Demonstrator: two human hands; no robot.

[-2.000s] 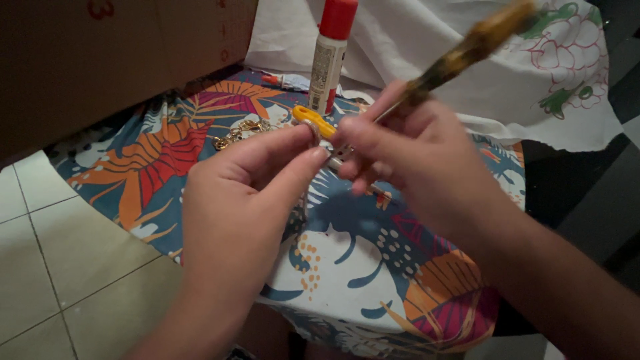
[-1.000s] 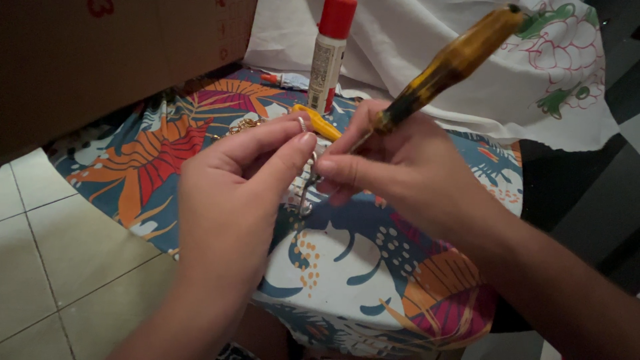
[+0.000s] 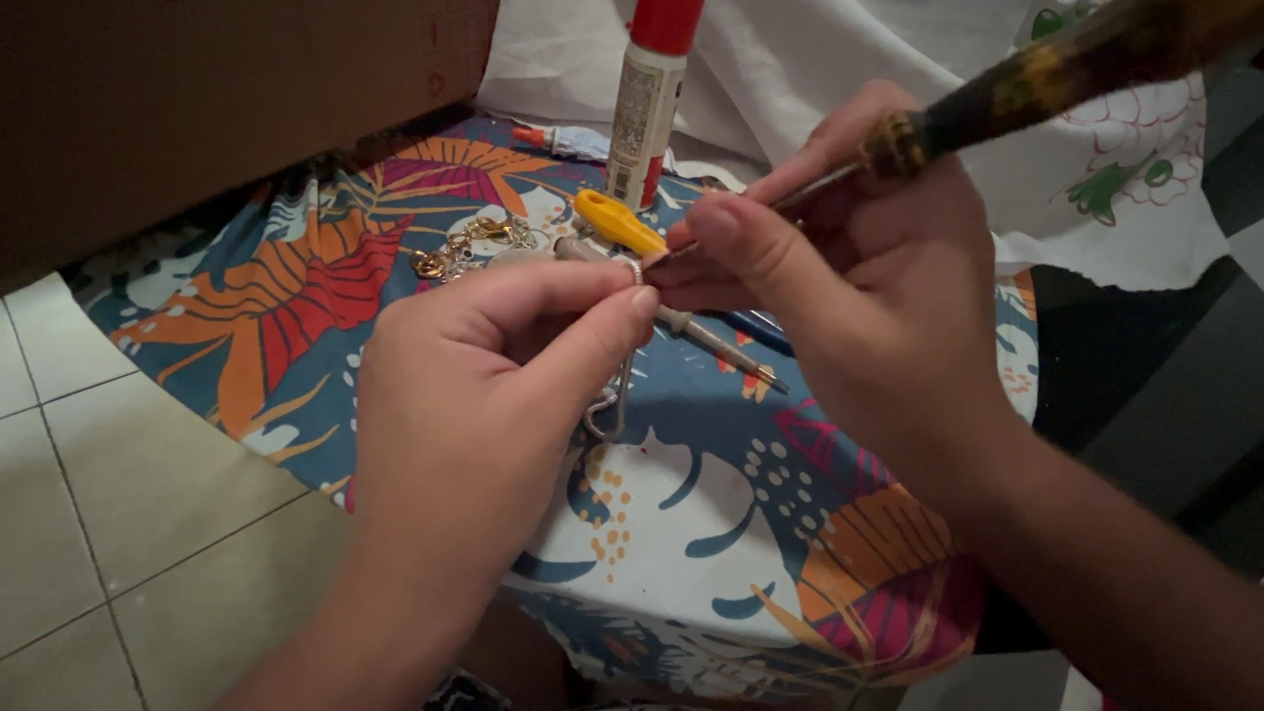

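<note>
Between thumb and forefinger my left hand [image 3: 494, 365] pinches a thin silver chain [image 3: 614, 405], whose lower part hangs in a loop over the cloth. My right hand [image 3: 849, 237] grips a thin-shafted tool with a mottled brown and yellow handle [image 3: 1027, 84]; its tip is close to my left fingertips, partly hidden by my fingers. Behind the hands lie a yellow-handled tool [image 3: 622, 222] and a pile of gold and silver chains with clasps [image 3: 474, 247]. A slim grey pen-like tool [image 3: 716, 346] rests beneath the hands.
A white bottle with a red cap [image 3: 647, 109] stands at the back beside a crumpled tube [image 3: 573, 141]. A large cardboard box [image 3: 227, 109] is at upper left. Patterned cloth [image 3: 671, 533] covers the rounded table; a white embroidered cloth [image 3: 1116, 227] hangs behind.
The tool in my right hand has changed its tilt; its handle now leans lower to the right. My left hand still pinches the chain.
</note>
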